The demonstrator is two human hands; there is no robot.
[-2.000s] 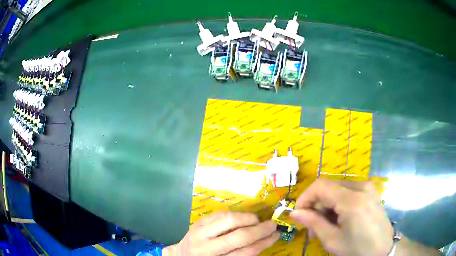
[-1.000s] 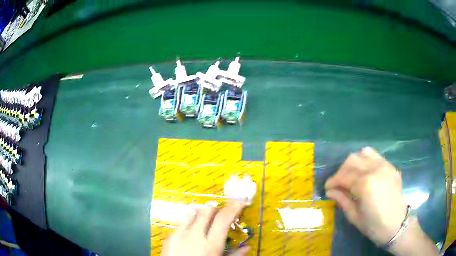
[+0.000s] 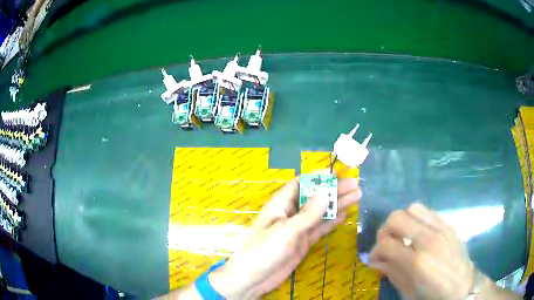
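Note:
My left hand (image 3: 281,234), with a blue wrist band, holds a green circuit board (image 3: 310,186) between thumb and fingers, over the yellow tape sheets (image 3: 216,193). Dark wires join the board to a white plug head (image 3: 350,150), which hangs beyond the fingers with its two prongs pointing away. My right hand (image 3: 421,252) is to the right, slightly blurred, with its fingers bent and close together. A small pale spot shows at its fingertips; I cannot tell whether it is a held piece.
Several taped assemblies (image 3: 228,109) stand in a row beyond the sheets, white plugs away from me. Close rows of assemblies (image 3: 13,155) lie on a black mat (image 3: 41,211) at far left. More yellow sheets (image 3: 527,140) lie at the right edge. A green conveyor belt (image 3: 293,29) runs behind.
My left hand has lifted the board off the sheets and turned it, moving it away from me and to the right. My right hand has moved nearer to me. The view has shifted slightly.

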